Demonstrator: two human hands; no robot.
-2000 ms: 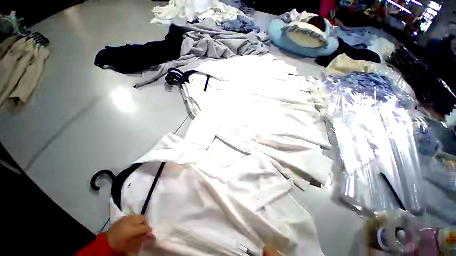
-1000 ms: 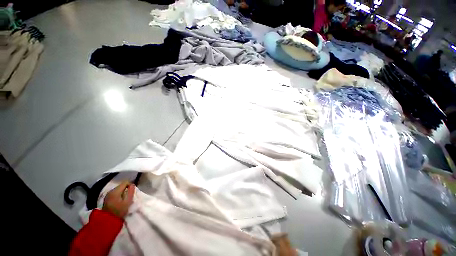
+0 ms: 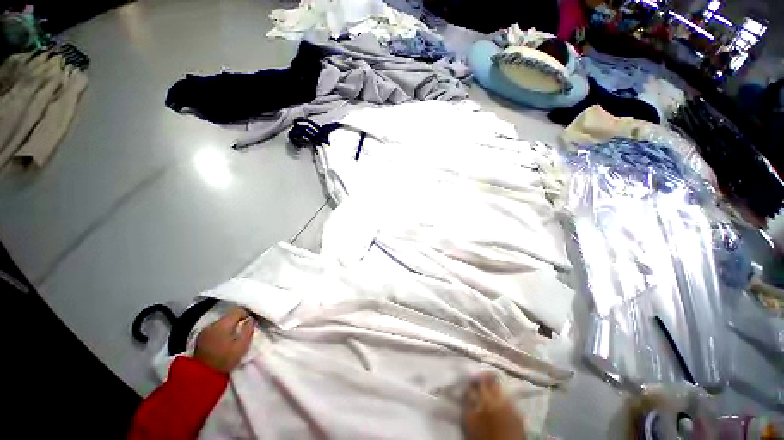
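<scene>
A white shirt (image 3: 344, 369) lies nearest me, spread on the table, with a black hanger (image 3: 155, 320) whose hook sticks out at the collar on the left. My left hand (image 3: 225, 339), below a red sleeve, grips the shirt at the collar beside the hanger. My right hand (image 3: 492, 411) is blurred and partly cut off by the bottom edge. It rests on the lower part of the shirt; whether it pinches cloth cannot be told. A stack of white shirts (image 3: 430, 185) lies beyond, its black hooks bunched at the left.
Clear poly bags (image 3: 640, 249) lie at right with a dark stick (image 3: 673, 348) on them. A bottle (image 3: 731, 427) stands bottom right. Grey and black garments (image 3: 249, 93) and a light-blue ring (image 3: 524, 77) are at the back. Beige garments (image 3: 39, 103) lie far left on the table (image 3: 112, 232).
My left hand has moved from the shirt's lower left up to the collar. The front lies flatter and covers the hanger's bar. My right hand has come further into view over the shirt.
</scene>
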